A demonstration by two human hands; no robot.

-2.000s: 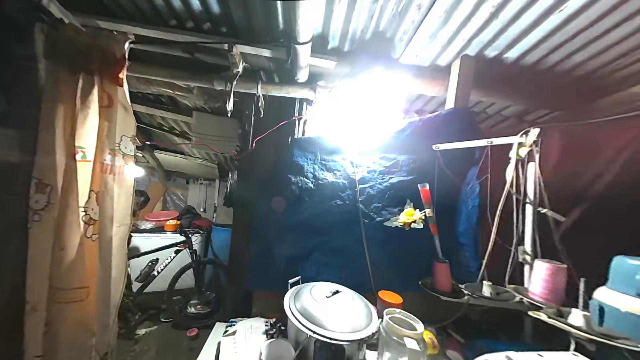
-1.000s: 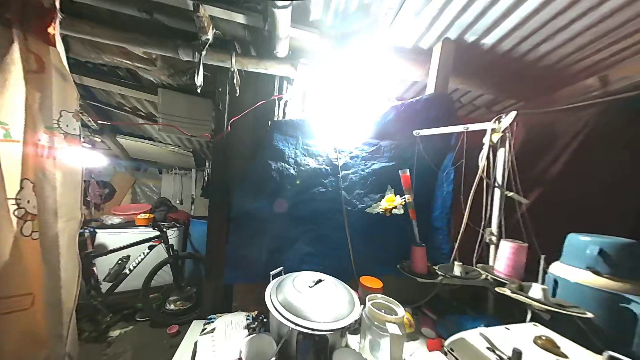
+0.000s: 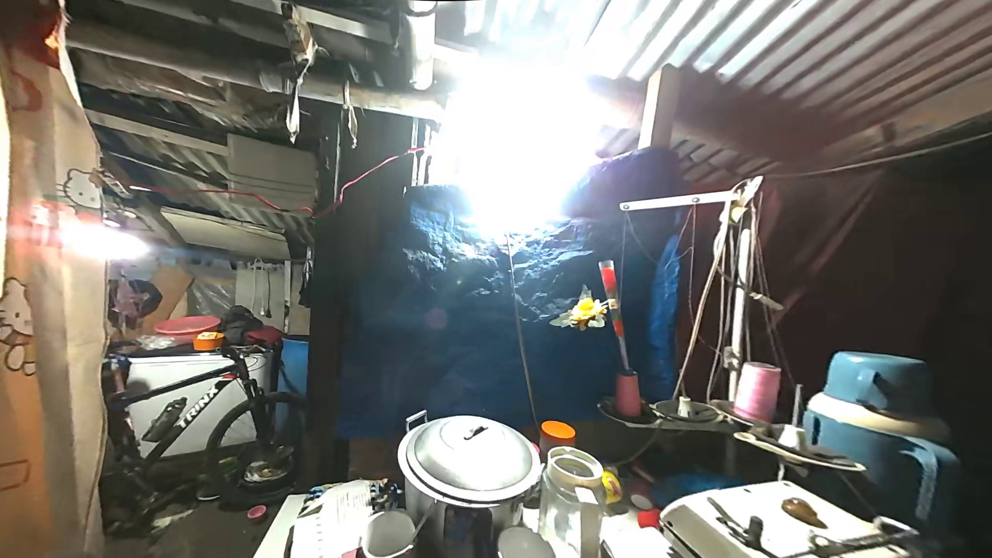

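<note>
Neither of my hands shows in the head view. A large aluminium pot with its lid on [image 3: 473, 461] stands at the bottom middle. Just right of it is a clear jar or pitcher with a handle [image 3: 570, 496], with an orange-lidded container [image 3: 558, 435] behind. A pale cup [image 3: 389, 533] sits in front of the pot on the left, beside papers [image 3: 341, 511]. At the lower right lies a white machine top [image 3: 767, 511] with a brown object [image 3: 802, 511] on it. Above it a thread stand [image 3: 735, 310] carries a pink thread cone [image 3: 757, 391] and a darker red cone [image 3: 628, 394].
A blue water jug [image 3: 876, 442] stands at the right. A black bicycle [image 3: 201, 403] is at the left, before a white chest [image 3: 186, 449] and a blue barrel [image 3: 294, 364]. A patterned curtain [image 3: 54, 310] hangs at the left edge. Blue tarpaulin [image 3: 449, 341] covers the back wall under a glaring lamp.
The view has turned right and slightly down since the earliest frame. More of the white machine top and the blue jug now shows. No object has plainly moved.
</note>
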